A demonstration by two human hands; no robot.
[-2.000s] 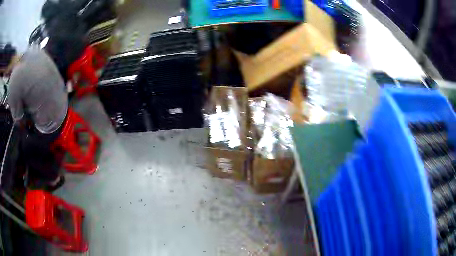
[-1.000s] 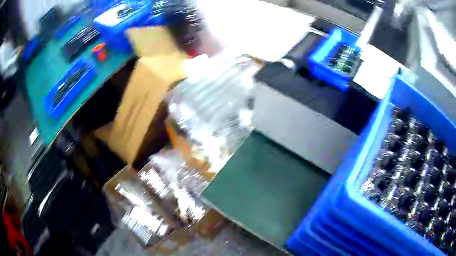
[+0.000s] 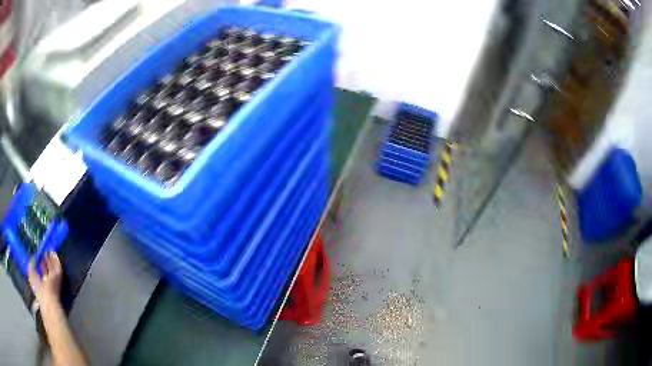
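Note:
A small blue tray with green and dark parts lies on the black conveyor surface at the far left. My left hand is at its near edge, thumb and fingers closed on the rim; the forearm comes up from the bottom left. A tall stack of blue trays stands on the green bench top; its top tray holds rows of black and silvery parts. My right hand is not in view. The picture is blurred.
A smaller stack of blue trays stands on the floor by the wall. Red stools are beside the bench and at the right. A glass door and yellow-black floor tape show. Pale debris litters the floor.
The view has swung right, so the tall tray stack moved from the right edge to centre-left. The small tray is now at the left edge, with my left hand on it. The cartons have left view.

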